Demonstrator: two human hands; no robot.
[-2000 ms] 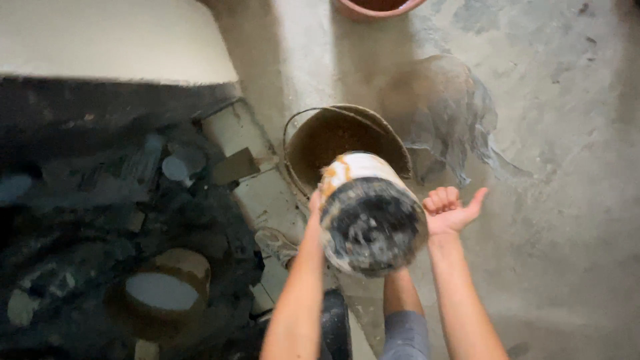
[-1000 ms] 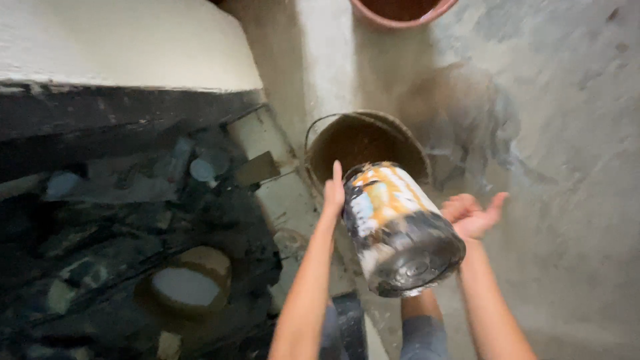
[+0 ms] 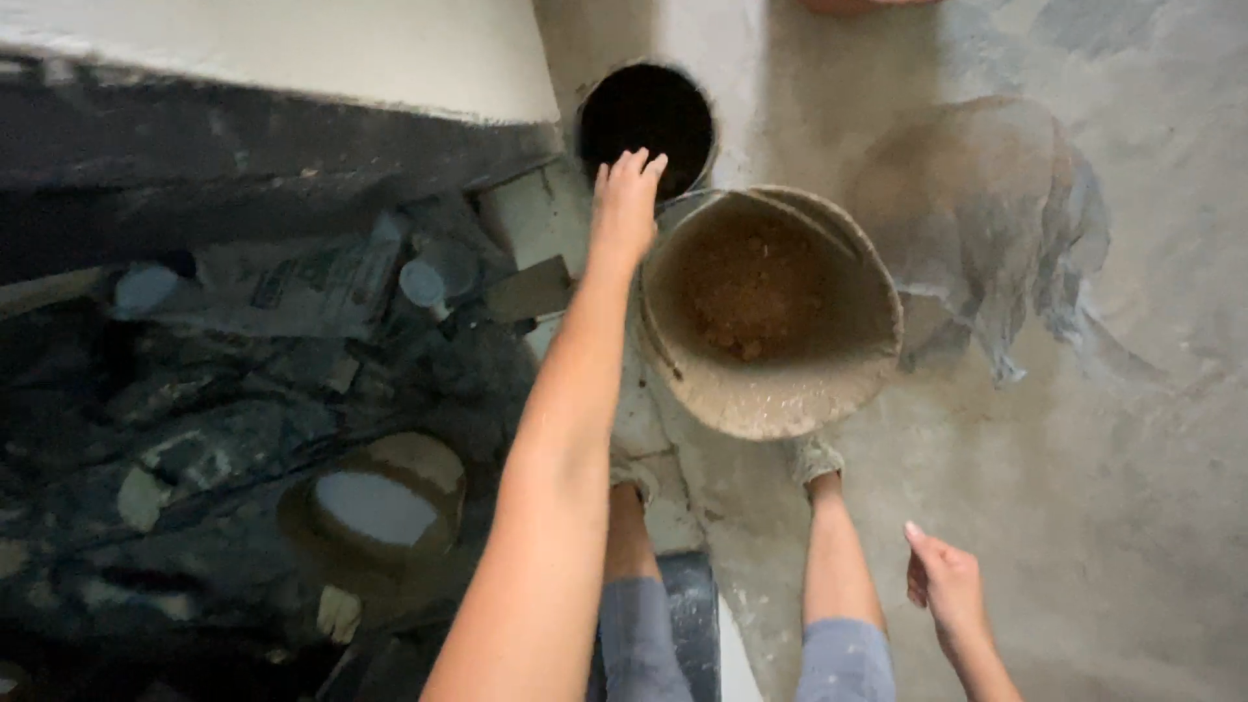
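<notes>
A bucket [image 3: 780,400] with a dirty rim and a handle stands on the floor at the centre, holding brown, soil-like material [image 3: 760,288]. Touching or nearly touching its upper left side is a round container [image 3: 715,136] with a dark inside. My left hand [image 3: 627,210] is over that container's near rim, fingers apart; whether it touches the rim is unclear. Low on the right, my right hand [image 3: 948,585] hangs above the floor with its fingers curled, thumb out, and nothing seen in it.
Right of the bucket a grey cloth or plastic sheet [image 3: 994,234] lies on the concrete floor. On the left are dark clutter, a round vessel [image 3: 429,468] with a pale inside and a pale block with a dark base [image 3: 292,49]. A reddish container [image 3: 868,5] shows at the top edge.
The paint-stained container held tilted over the bucket one second ago is out of my hands; a round container now stands beyond the bucket. My left hand has moved forward, my right hand away from the bucket.
</notes>
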